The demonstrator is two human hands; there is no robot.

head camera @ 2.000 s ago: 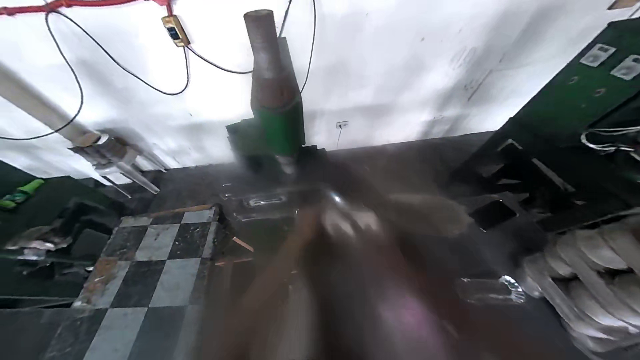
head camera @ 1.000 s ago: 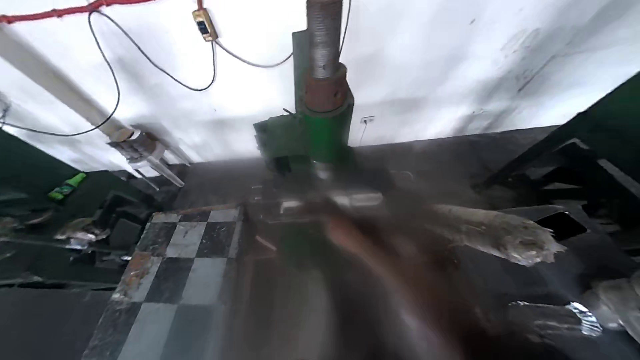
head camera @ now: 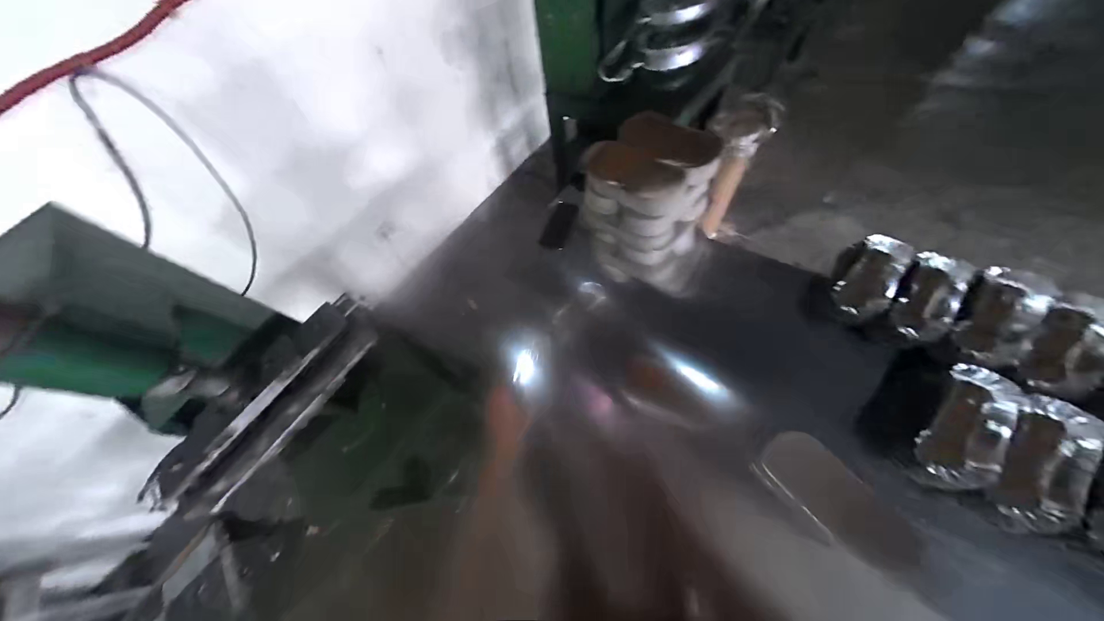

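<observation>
Both hands are heavily blurred above a dark tabletop. My left hand (head camera: 507,414) reaches up from the bottom centre, next to a bright shiny spot. My right hand (head camera: 651,384) lies to its right, beside a shiny, elongated thing (head camera: 694,378) that looks like metal or clear film. The blur hides the fingers, so what either hand grips cannot be told. A flat, round-ended plate (head camera: 832,492) lies on the table to the right of the hands.
A green press-like machine (head camera: 95,354) with dark metal plates stands at left. Stacks of rounded pale pieces with brown tops (head camera: 642,198) stand at the back, beside a dark flat object (head camera: 560,225). Several film-wrapped bundles (head camera: 970,431) line the right side. A white wall (head camera: 345,129) rises behind.
The view has swung far to the right. My hands were near the green machine before and are now over the dark table. The checkered surface is no longer in view.
</observation>
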